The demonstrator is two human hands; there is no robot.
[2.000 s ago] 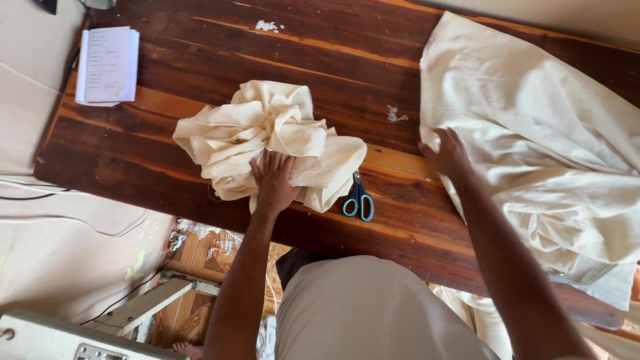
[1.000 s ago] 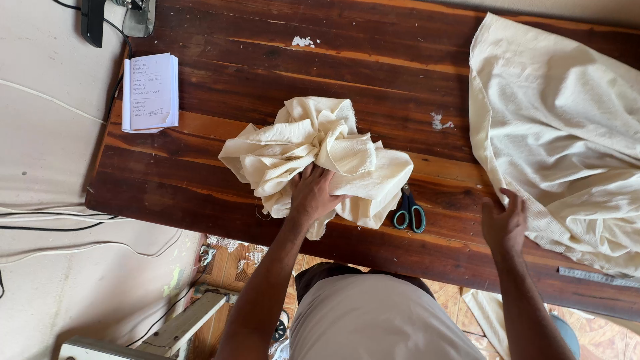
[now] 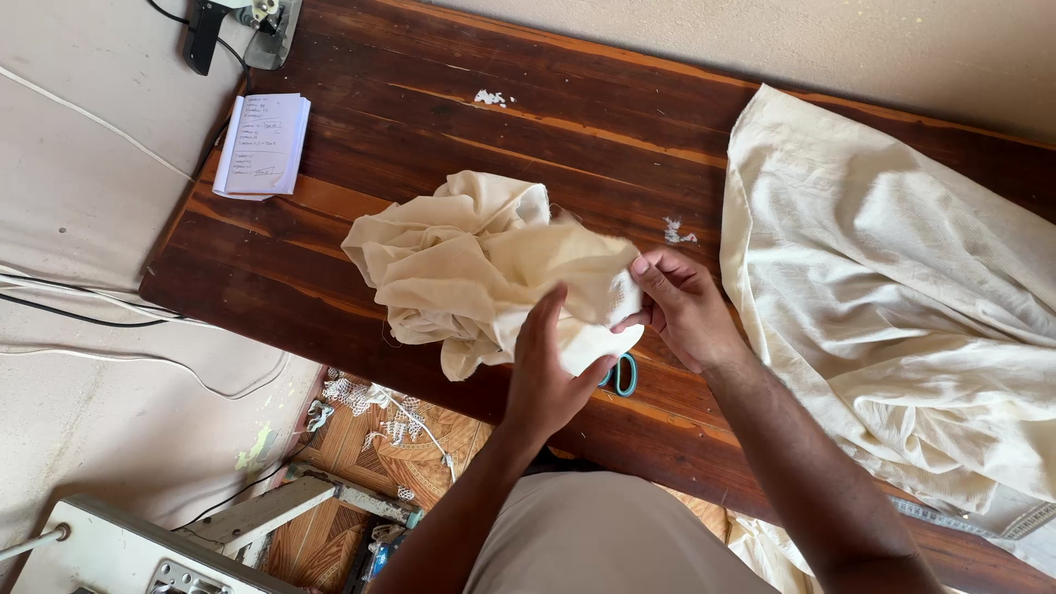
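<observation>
A crumpled bundle of cream fabric (image 3: 462,264) lies on the dark wooden table (image 3: 346,132). My right hand (image 3: 676,305) pinches the bundle's right edge between thumb and fingers. Close beside it, at the front of the bundle, my left hand (image 3: 549,371) is spread with thumb and fingers apart, near the cloth; whether it touches is hard to tell. The teal handles of a pair of scissors (image 3: 627,375) show beneath the fabric, and the blades are hidden. A larger cream cloth (image 3: 874,272) is spread at the right, beyond my right hand.
A notebook (image 3: 262,148) with handwriting lies at the table's left end. Small white scraps (image 3: 490,98) and loose threads (image 3: 678,233) are on the tabletop. A measuring tape (image 3: 940,516) runs under the large cloth. A sewing machine bed (image 3: 140,553) stands lower left, with cables along the wall.
My right hand has moved left from the large cloth's edge and taken hold of the bundle's right edge. My left hand, earlier resting on the bundle, has shifted toward its front right.
</observation>
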